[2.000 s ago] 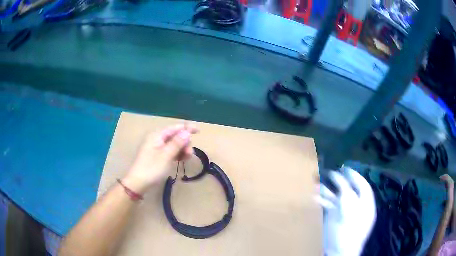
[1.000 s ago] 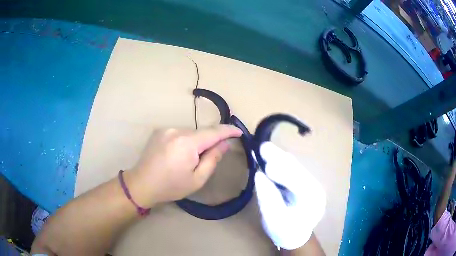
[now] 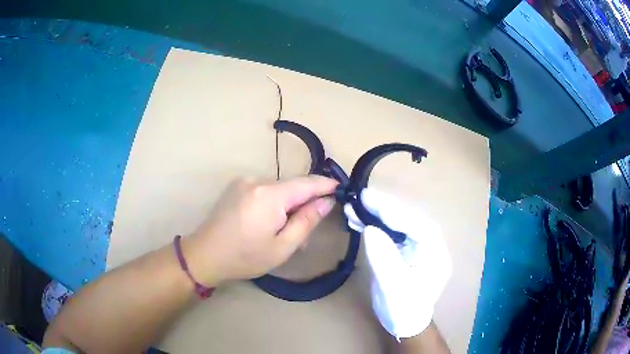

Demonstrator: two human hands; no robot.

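A black headband [image 3: 304,288] lies on the tan cardboard mat [image 3: 200,104], partly hidden under my hands. A black C-shaped yoke [image 3: 304,137] is at its upper left end, with a thin dark wire [image 3: 280,104] running past its tip. My bare left hand [image 3: 255,225], with a red bracelet, pinches the small black yoke joint at the headband's other end. My gloved right hand [image 3: 404,266] holds a second C-shaped yoke [image 3: 376,157] against that joint, open side to the right. The contact point is partly covered by my fingertips.
Another headphone frame [image 3: 492,86] lies on the dark green conveyor belt [image 3: 311,34] at upper right. A green metal post [image 3: 566,162] stands right of the mat. A heap of black headbands [image 3: 556,297] is at lower right. A person's arm [image 3: 615,311] shows at the right edge.
Since the earliest frame, my right hand has come from the heap side to the headband with the second yoke. My left hand has moved to the joint. Over the last second, both have barely moved.
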